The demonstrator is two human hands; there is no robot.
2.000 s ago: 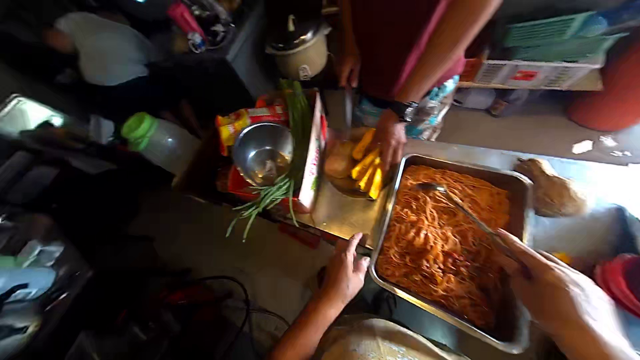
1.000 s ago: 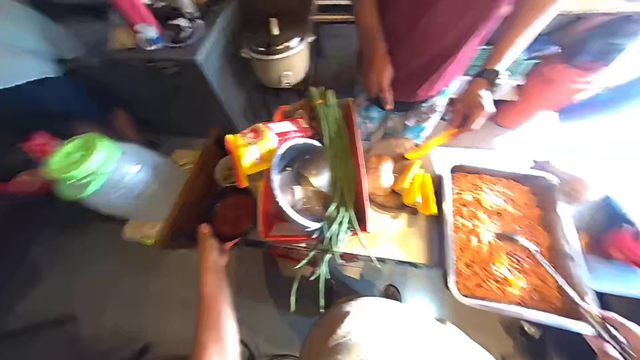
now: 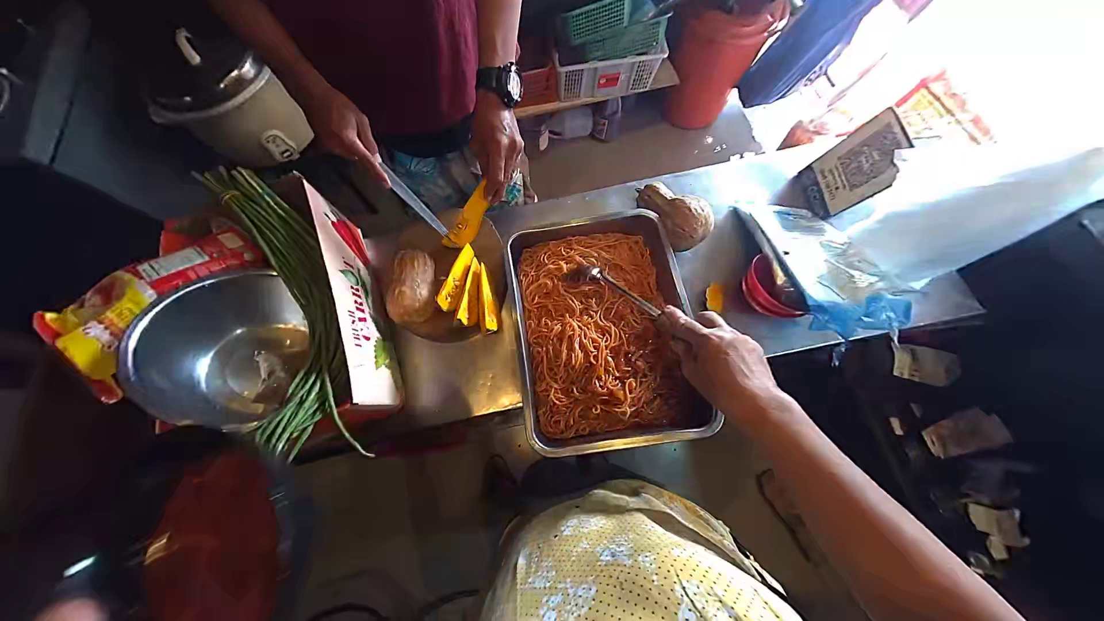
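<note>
My right hand (image 3: 720, 355) is closed on the metal handle of a serving spoon (image 3: 636, 297), whose bowl rests on red-sauced noodles (image 3: 586, 362). The noodles lie in a rectangular steel tray (image 3: 621, 446) on the metal table. At the lower left corner, a blurred patch of skin appears to be part of my left hand (image 3: 73, 609); its fingers and any grip cannot be made out. Near it is a dark, blurred round container (image 3: 289, 509) with something red inside.
Across the table a co-worker holds a knife (image 3: 414, 200) and a squash wedge (image 3: 468, 220) over a round board (image 3: 431, 335). Left are a steel bowl (image 3: 138, 371), long green beans (image 3: 289, 259) and a printed box (image 3: 375, 371). Right are a whole squash (image 3: 681, 217) and red bowls (image 3: 763, 289).
The view has swung right since one second ago. My left hand has gone from beside the boxes to the lower left corner, and the dark container with red contents has appeared there.
</note>
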